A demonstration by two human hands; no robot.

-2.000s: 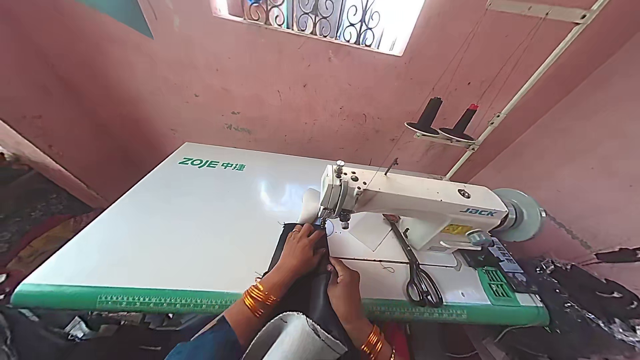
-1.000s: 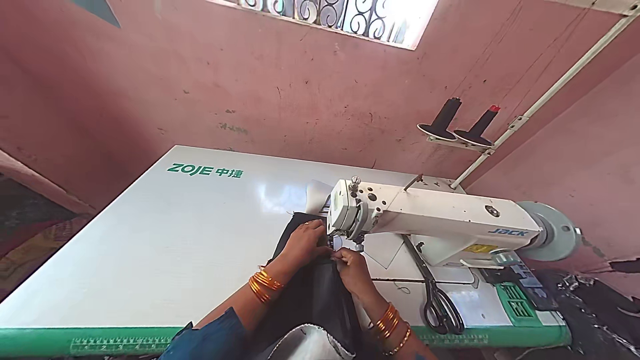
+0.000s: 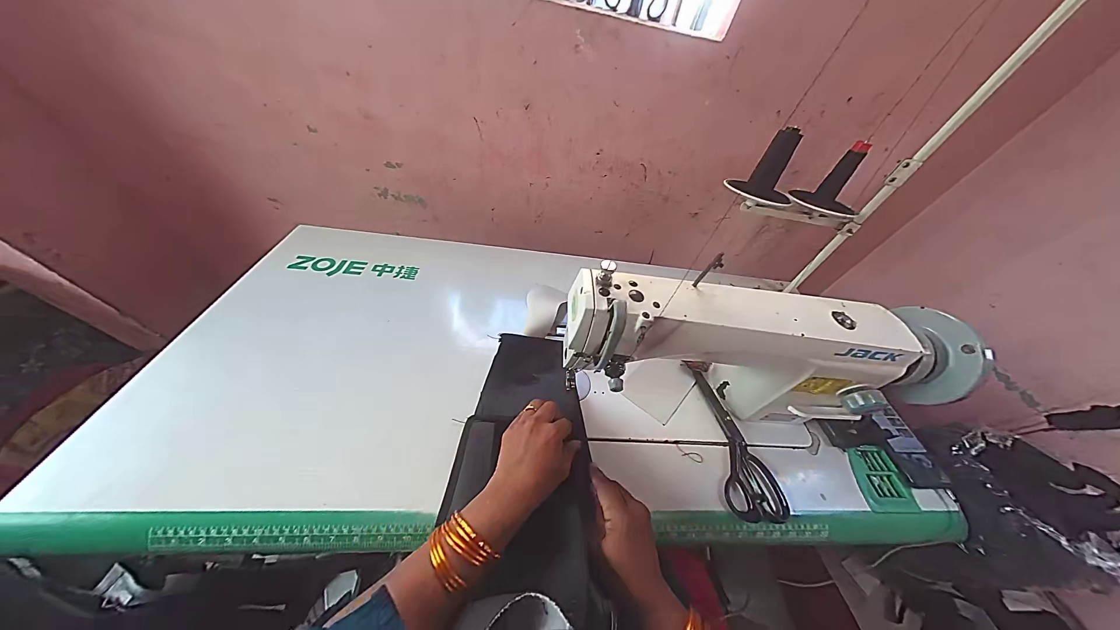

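Note:
Black fabric (image 3: 525,367) runs from the table's front edge up to the needle area of a white Jack sewing machine (image 3: 744,328). My left hand (image 3: 535,451) lies on top of the cloth, fingers curled and pressed on it, just in front of the presser foot. At the cloth's right edge, near the table's front, my right hand (image 3: 626,525) holds the fabric, its fingertips partly hidden by the cloth. A pale-edged piece of the fabric (image 3: 529,612) shows at the bottom of the view. Orange bangles circle both wrists.
Black-handled scissors (image 3: 744,468) lie right of the cloth, below the machine arm. The white table (image 3: 350,376) has a green front edge with a ruler scale. Two black thread cones (image 3: 774,166) stand on a holder behind. Dark cloth scraps (image 3: 1006,507) are heaped at the right.
The black fabric now reaches farther past the needle area. Both hands have moved from close beside the needle toward the table's front edge.

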